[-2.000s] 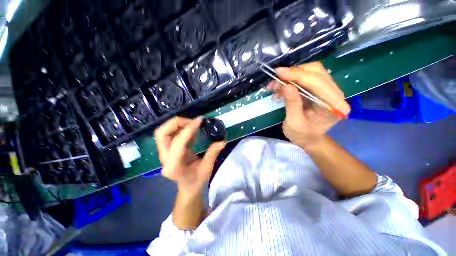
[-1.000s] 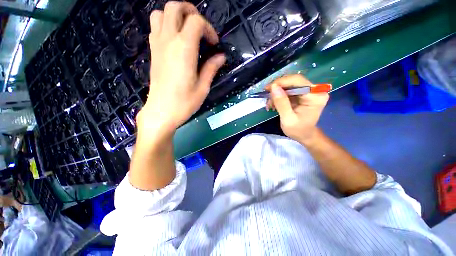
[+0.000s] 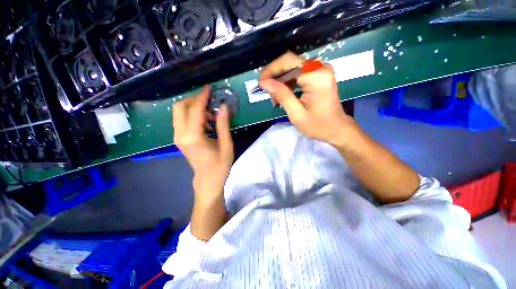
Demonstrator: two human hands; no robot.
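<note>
My left hand (image 3: 201, 132) holds a round black part (image 3: 224, 100) between thumb and fingers above the green bench edge. My right hand (image 3: 302, 93) holds the dark tweezers (image 3: 288, 78) with the orange-red rear end up and the point toward the left, near the left end of a white strip (image 3: 353, 65). The strip lies flat on the bench, and my right hand covers its middle. Whether the tweezer tips hold a piece cannot be seen. Tiny white pieces (image 3: 391, 51) lie scattered around the strip.
A black blister tray (image 3: 133, 51) with round moulded pockets lies behind my hands. A white paper slip (image 3: 113, 121) is by its edge. A clear sheet or tray (image 3: 481, 12) is at the upper right. Blue stools (image 3: 441, 107) and a red crate (image 3: 481, 195) stand below the bench.
My left hand has come back from over the black tray to the bench edge, and a round black part now shows in it. The tweezers have moved left along the strip. The view has shifted.
</note>
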